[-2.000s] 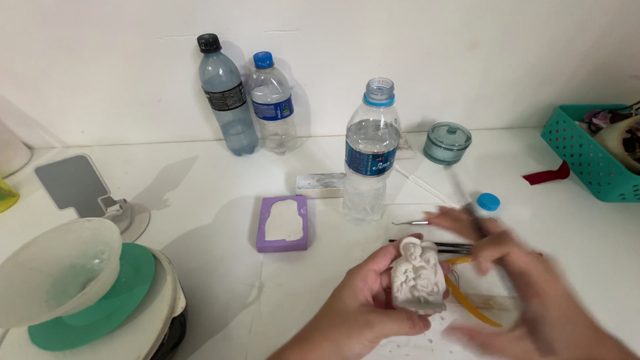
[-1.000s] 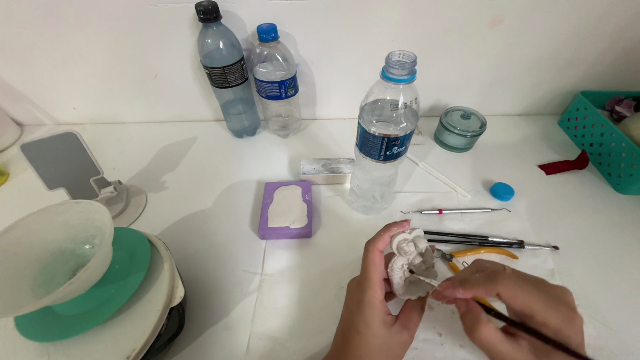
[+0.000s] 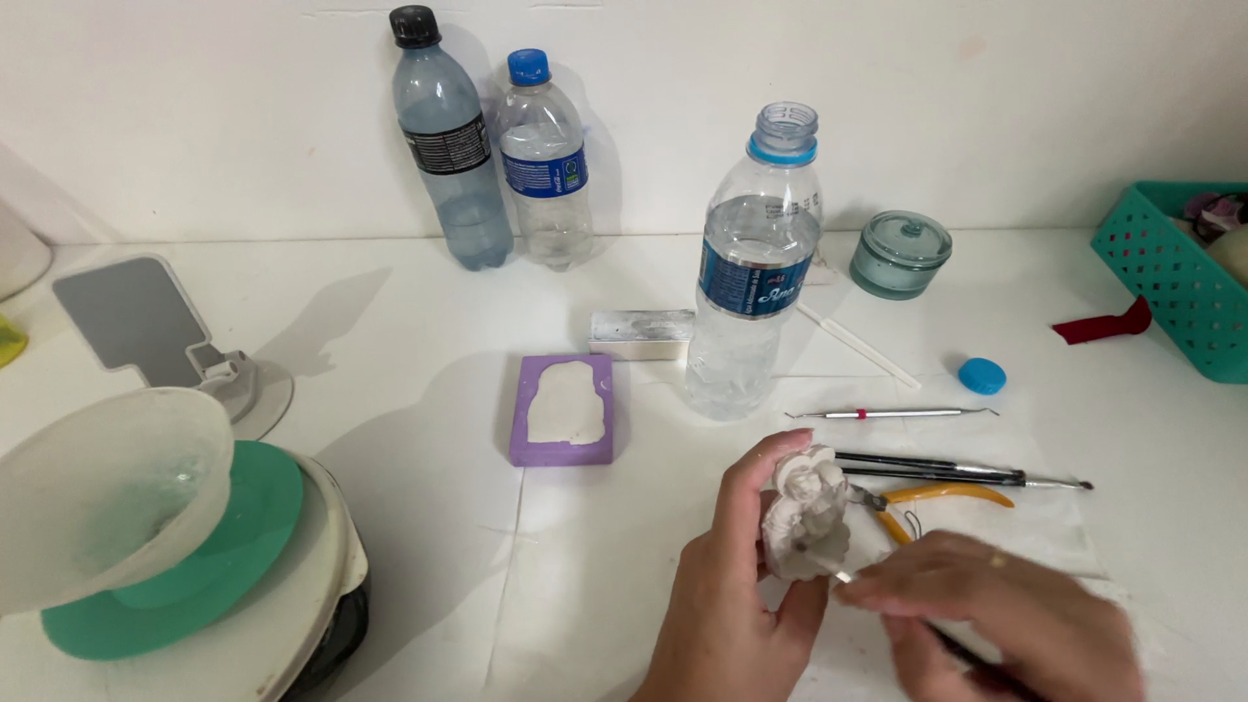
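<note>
My left hand holds a small white cast figurine upright by its side, between thumb and fingers. My right hand, slightly blurred, grips a dark-handled tool, its light tip at the figurine's lower right. Behind the figurine lie black-handled tools and pliers with orange handles. A metal double-ended probe rests a little farther back. To the left, a purple mold holds white material level with its top.
An uncapped water bottle stands behind my hands, its blue cap to the right. Two capped bottles stand by the wall. A translucent bowl, glass jar, phone stand and teal basket flank the work area.
Two seconds ago my right hand was blurred and apart from the figurine; now it holds the tool's tip at it. The left hand has kept hold of the figurine.
</note>
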